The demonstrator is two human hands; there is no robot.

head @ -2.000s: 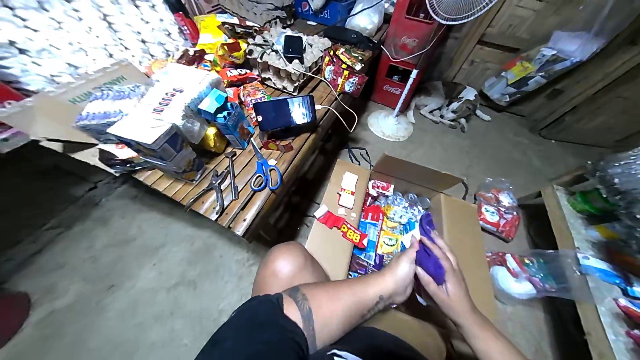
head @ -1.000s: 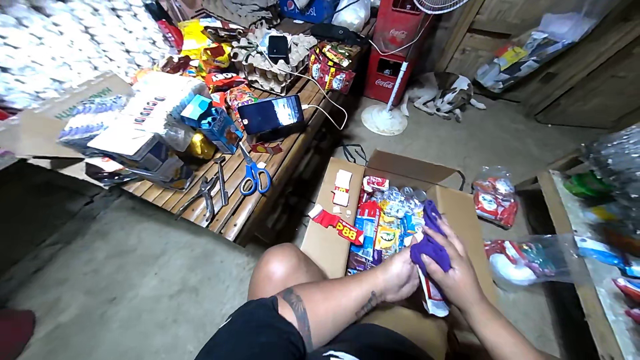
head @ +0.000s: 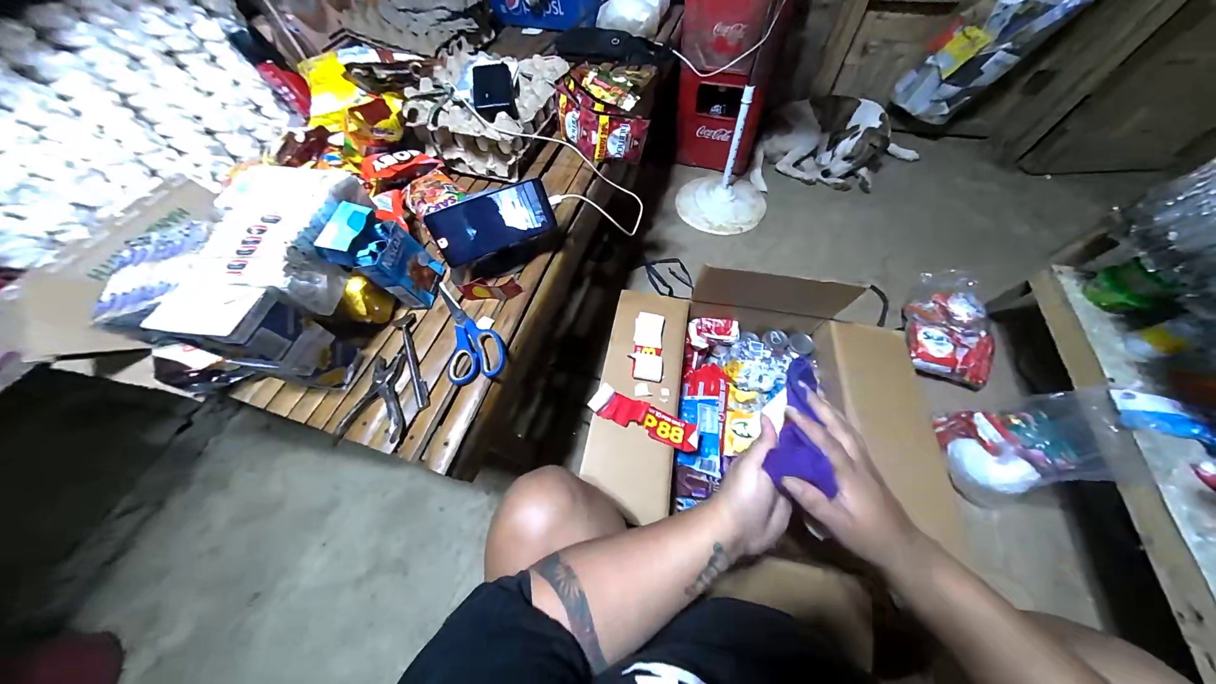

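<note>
Over an open cardboard box, my right hand presses a purple cloth with its fingers spread along it. My left hand is at the cloth's left side and holds a whitish item that the cloth partly covers. What that item is cannot be told. Inside the box lie red, blue and yellow packets and clear plastic-wrapped goods. A torn red and yellow cardboard strip lies across the box's left flap, below white scraps.
A slatted bamboo bench at left bears blue-handled scissors, pliers, a phone and snack packets. Bagged goods lie right of the box. Beyond are a white stand base, a lying dog and red crates.
The white and red item that stuck out below my hands one second ago is now mostly hidden. My hands have shifted on the cloth, which stays between them.
</note>
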